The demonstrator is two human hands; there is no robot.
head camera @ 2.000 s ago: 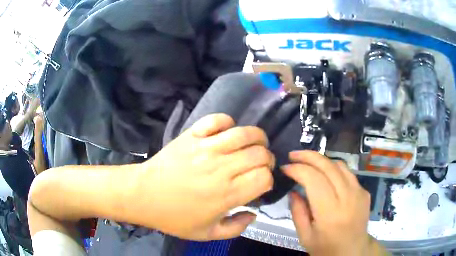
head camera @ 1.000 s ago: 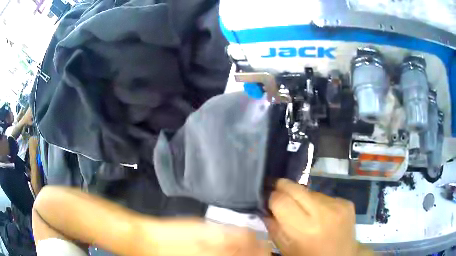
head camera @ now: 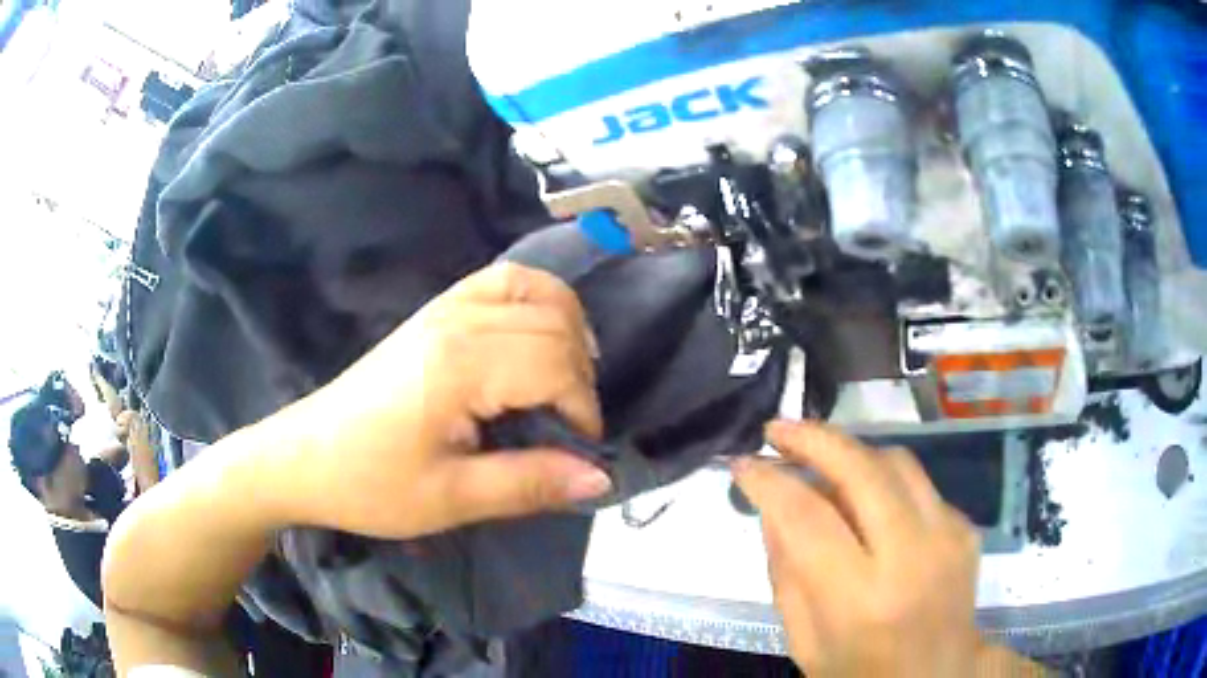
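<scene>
My left hand (head camera: 463, 411) is closed on a fold of dark grey cloth (head camera: 662, 351), left of the presser foot. My right hand (head camera: 867, 543) pinches the cloth's near edge between thumb and fingers, just below the foot. The cloth runs up to the small shiny presser foot (head camera: 752, 338) of the white overlock machine (head camera: 635, 66), under the tan bracket with the blue tip (head camera: 605, 232). The needle point cannot be made out.
A large dark grey garment heap (head camera: 305, 225) lies left of the machine. Thread tension knobs (head camera: 863, 152) and the orange-labelled looper cover (head camera: 999, 382) are on the right. The measuring tape (head camera: 688, 625) follows the table's curved front edge. A person (head camera: 66, 464) is at far left.
The view has shifted, so the machine sits further left. My left hand has come up onto the cloth and gathered it into a fold. The grey panel that lay flat is now bunched.
</scene>
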